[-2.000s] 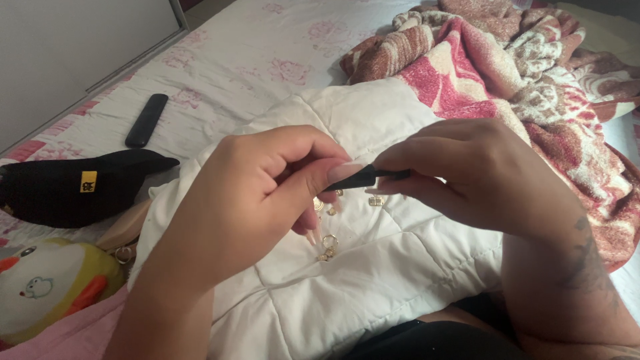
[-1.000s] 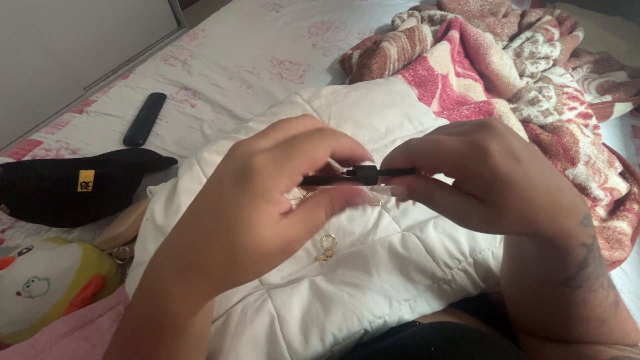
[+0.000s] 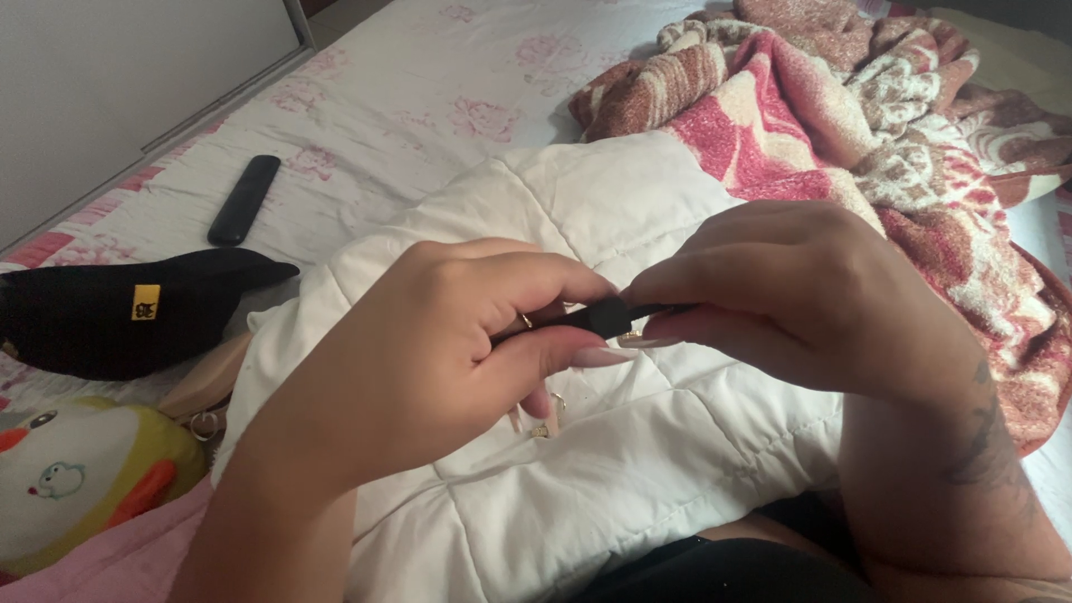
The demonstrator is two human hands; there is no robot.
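My left hand pinches one side of a thin black strap-like item between thumb and fingers. My right hand pinches its other end, a little to the right. A wider black block sits on the strip between the two hands; its exact kind cannot be told. Below the hands, small gold-coloured jewelry pieces lie on a white quilted cover. Another gold-coloured piece shows just under the black item, partly hidden by the fingertips.
On the floral bedsheet at the left are a black remote-like object, a black cap with a yellow patch and a plush toy. A patterned blanket is bunched at the upper right. A pale sliding door stands beyond the bed.
Both hands still grip the black item but have shifted their fingers along it. The wider black block shows between them now, where two seconds ago it was not plainly visible.
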